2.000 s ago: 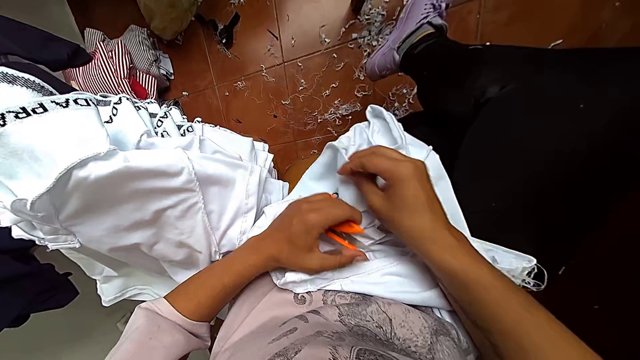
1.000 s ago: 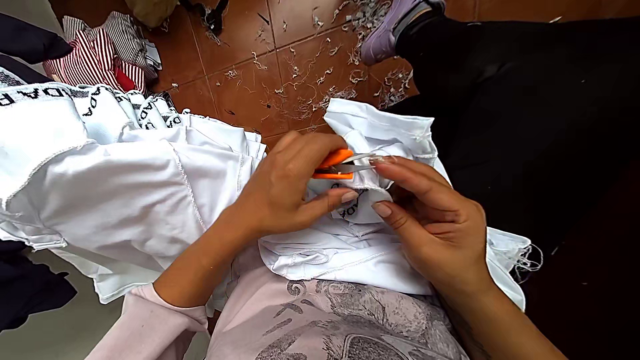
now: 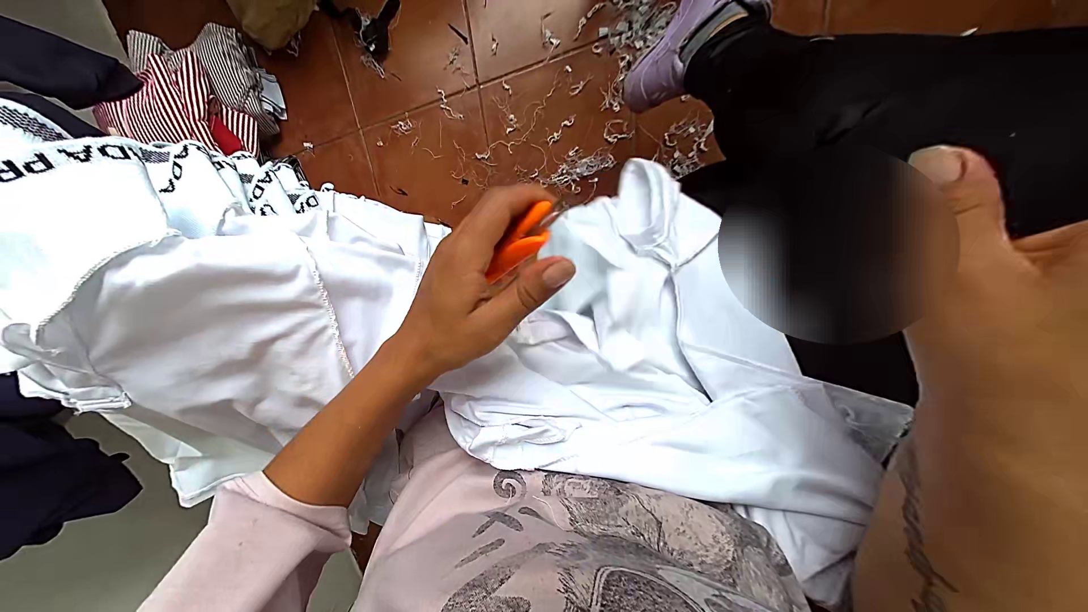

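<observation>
My left hand [image 3: 476, 285] is closed around small thread snips with orange handles [image 3: 520, 242]; their metal blades point up and right. Below and to the right of it, a white fabric garment [image 3: 612, 365] lies crumpled across my lap, with a seam and a folded edge showing. Raised close to the camera at the right is my right hand [image 3: 977, 221], away from the garment, with its thumb visible. A blurred round patch covers part of the view beside it, so its other fingers and anything between them are hidden.
A stack of white garments [image 3: 212, 289] with dark lettered bands lies at the left. Striped cloths [image 3: 195, 93] and thread scraps [image 3: 578, 166] are on the tiled floor. Dark cloth [image 3: 59, 476] hangs at the lower left. A leg in black trousers [image 3: 850, 93] extends along the right.
My right hand has left the white garment and risen toward the camera at the right. The lettered part held between both hands a second ago is let go. The snips remain in my left hand.
</observation>
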